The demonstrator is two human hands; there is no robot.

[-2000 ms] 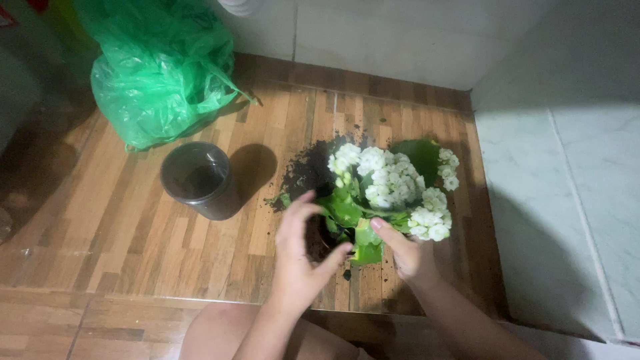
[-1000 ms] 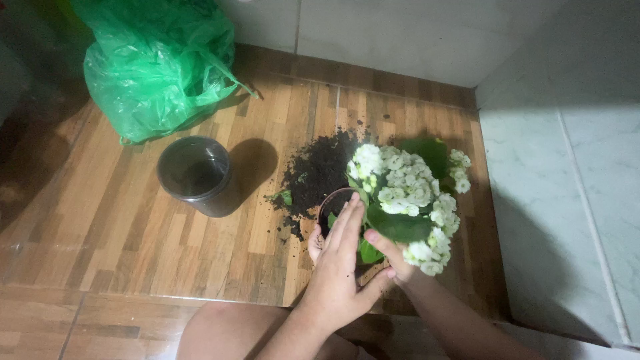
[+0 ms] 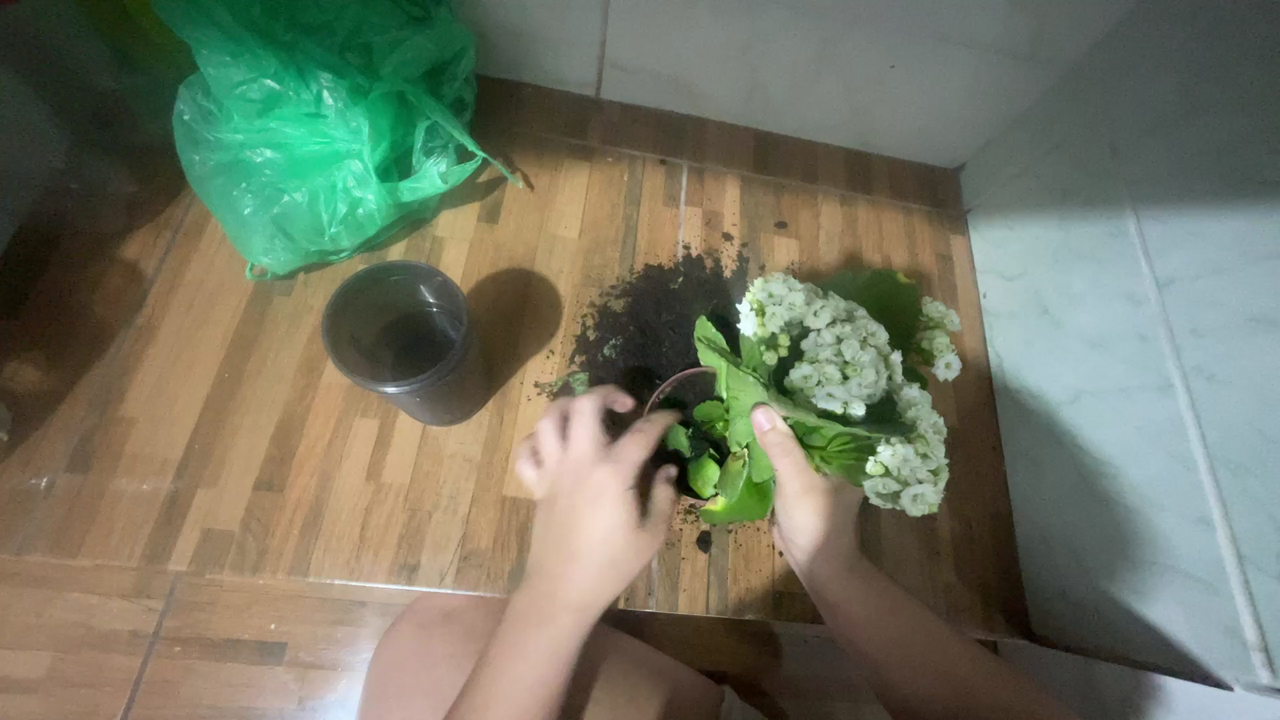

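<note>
A leafy plant with clusters of double white flowers point(image 3: 840, 350) leans to the right over its pot point(image 3: 675, 385), of which only part of the rim shows. My right hand point(image 3: 810, 500) grips the plant's leaves and stems, thumb on top. At the pot's left side is my left hand point(image 3: 600, 480), blurred, its fingers apart and bent near the rim; whether the fingertips touch the pot or soil is hidden. Dark loose soil point(image 3: 650, 320) lies heaped behind the pot, with crumbs scattered around. To the left stands a dark plastic pot point(image 3: 400, 330), upright, with no plant in it.
A crumpled green plastic bag point(image 3: 330, 150) rests at the back left. The wood-patterned tile surface point(image 3: 290, 440) meets a tiled wall point(image 3: 780, 70) behind and a pale marbled tile wall point(image 3: 1090, 330) on the right. My knee point(image 3: 430, 660) is at the front edge.
My left hand has drawn left off the planted pot's top, where it lay one second ago. The leaves beside my right thumb are lifted, showing small green leaves in the pot.
</note>
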